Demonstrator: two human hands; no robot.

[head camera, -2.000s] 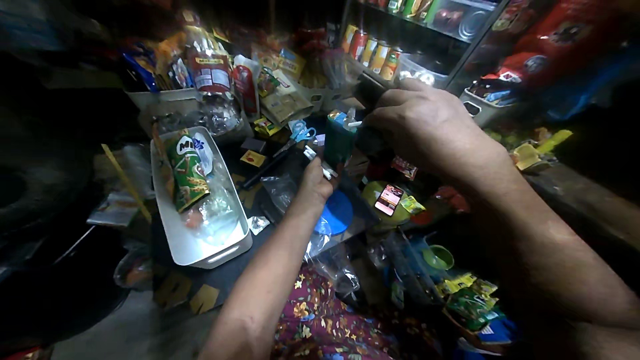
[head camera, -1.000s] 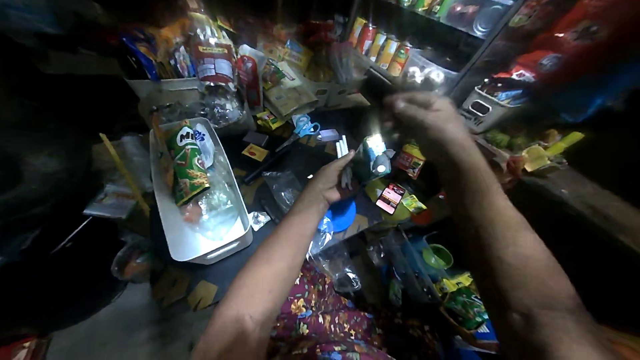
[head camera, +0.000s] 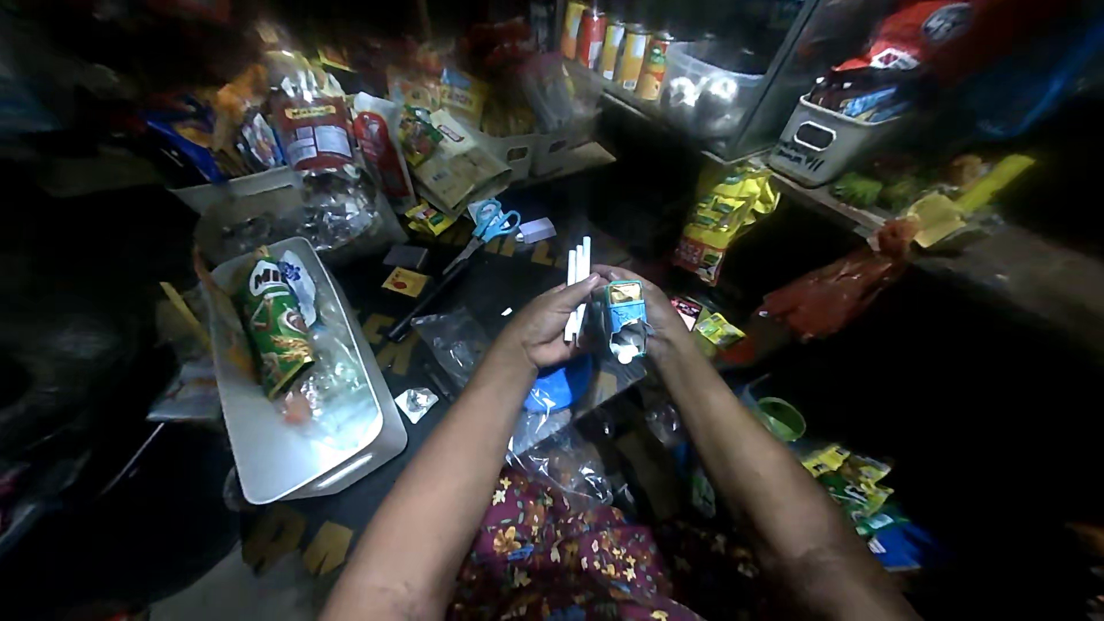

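Several white cigarettes (head camera: 578, 289) stand upright between the thumb and fingers of my left hand (head camera: 552, 321). Beside it, my right hand (head camera: 657, 315) holds an opened cigarette pack (head camera: 626, 317) with gold foil and a blue part showing at its mouth; a white round end shows at the pack's lower edge. The two hands are close together over the dark table. Below my left hand lie a blue round thing (head camera: 559, 386) and clear plastic bags (head camera: 565, 461). Light blue-handled scissors (head camera: 493, 222) rest on the table farther off.
A white plastic bin (head camera: 392, 414) with a green Milo pouch (head camera: 276, 332) stands at left. Behind it is a large clear bottle (head camera: 317, 138). Yellow packets (head camera: 729, 216) hang at right near a shelf with cans (head camera: 632, 56) and a grey basket (head camera: 832, 138). A green cup (head camera: 780, 418) sits lower right.
My right hand was raised at upper right and has come down beside my left hand, now around the pack. The cigarettes stay in my left hand.
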